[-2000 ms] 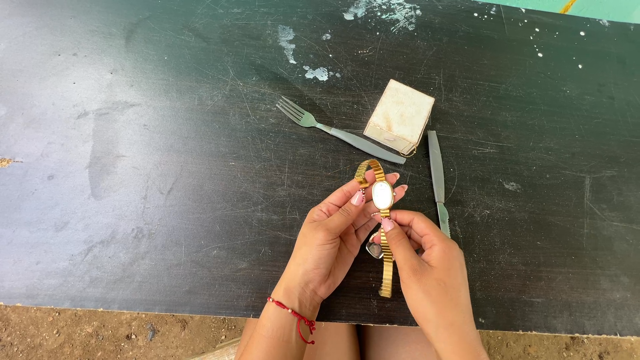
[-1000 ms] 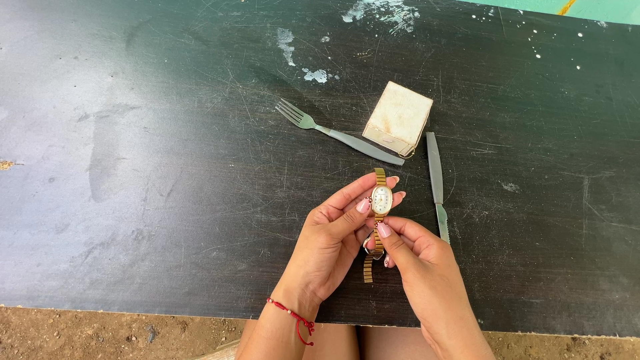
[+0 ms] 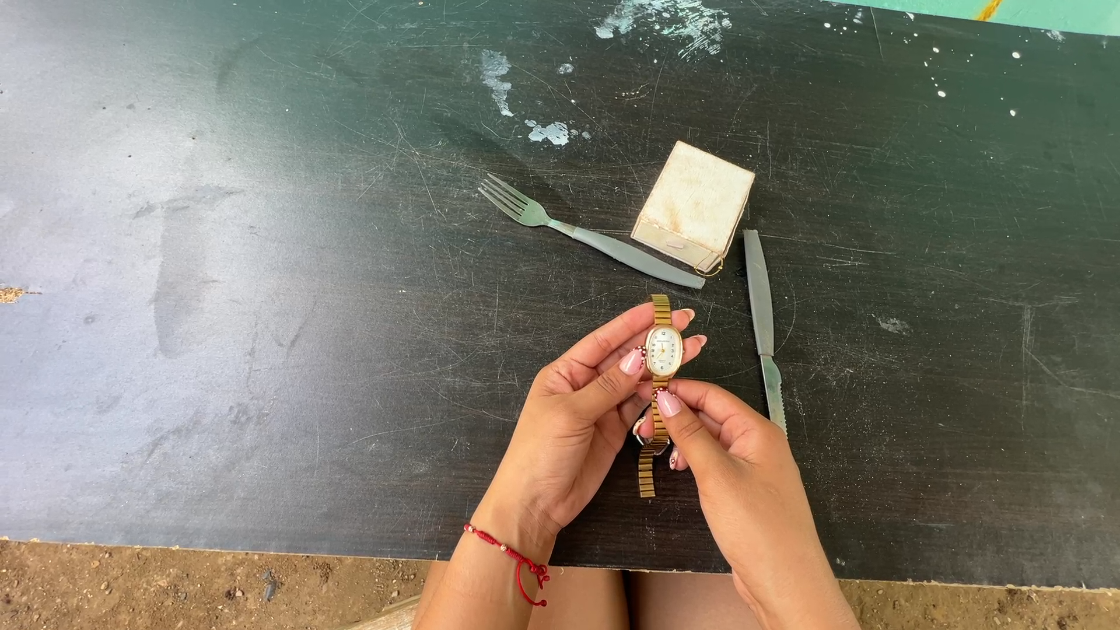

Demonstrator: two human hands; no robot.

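Note:
A gold-coloured wristwatch (image 3: 664,350) with an oval white dial and a metal expansion band is held upright, dial facing me. My left hand (image 3: 586,411) grips the case's left side, thumb in front and fingers behind. My right hand (image 3: 735,446) pinches the band just below the case between thumb and fingers. The band's lower end hangs below the fingers. Behind the band, a silvery rounded object (image 3: 645,430) shows in part, mostly hidden by the hands. A red cord bracelet (image 3: 512,553) is around my left wrist.
On the dark scratched table (image 3: 306,350), a fork (image 3: 604,245) with a grey handle lies beyond my hands, beside a small worn whitish box (image 3: 696,201). A table knife (image 3: 761,306) with a grey handle lies to the right, near my right hand. The table's near edge crosses my forearms.
The watch has turned: its dial, washed out by glare two seconds ago, now shows its markings. The band's upper part, curved to the left before, now stands straight above the case.

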